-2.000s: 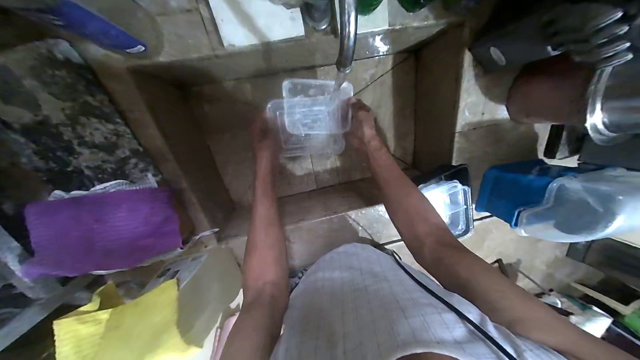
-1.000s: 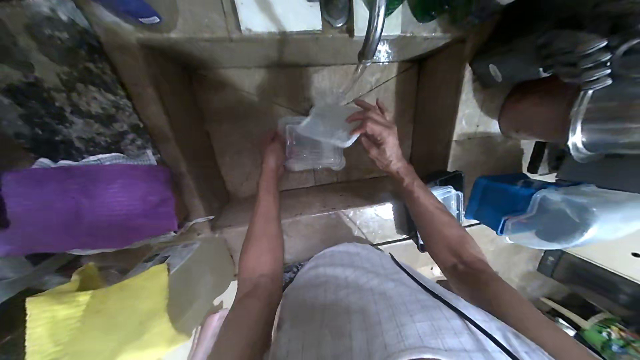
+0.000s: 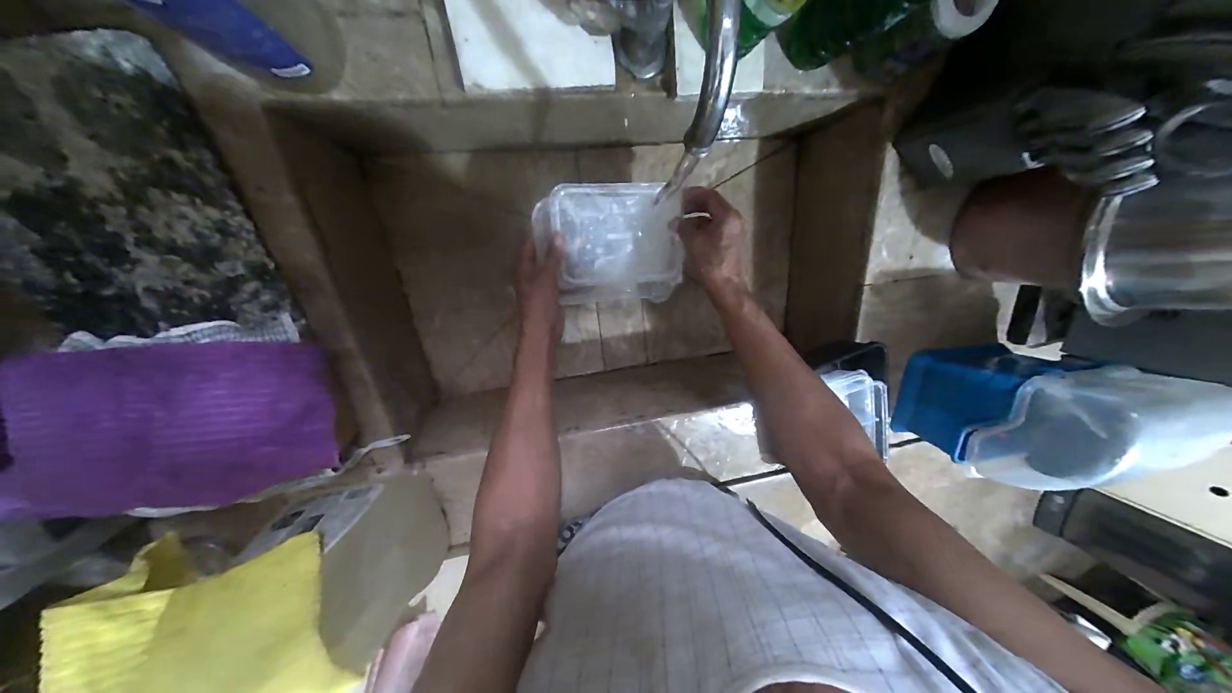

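Note:
Over the tiled sink basin [image 3: 462, 289], a clear plastic lid [image 3: 616, 236] lies flat over or against a clear plastic container [image 3: 577, 294], whose edges show at the left and below. My left hand [image 3: 541, 279] grips the left side of the container. My right hand [image 3: 712, 236] holds the lid's right edge between thumb and fingers. Water runs from the curved metal faucet [image 3: 714, 87] onto the lid's upper right corner.
Green bottles [image 3: 837, 34] and a glass [image 3: 643, 38] stand behind the basin. At the right are a steel pot [image 3: 1165, 250], a blue container [image 3: 953, 390] and clear containers [image 3: 861, 399]. A purple cloth [image 3: 173, 423] and a yellow cloth [image 3: 202, 626] lie at the left.
One second ago the lid was tilted in my right hand with its fingers spread; now it lies flatter across the container, under the stream.

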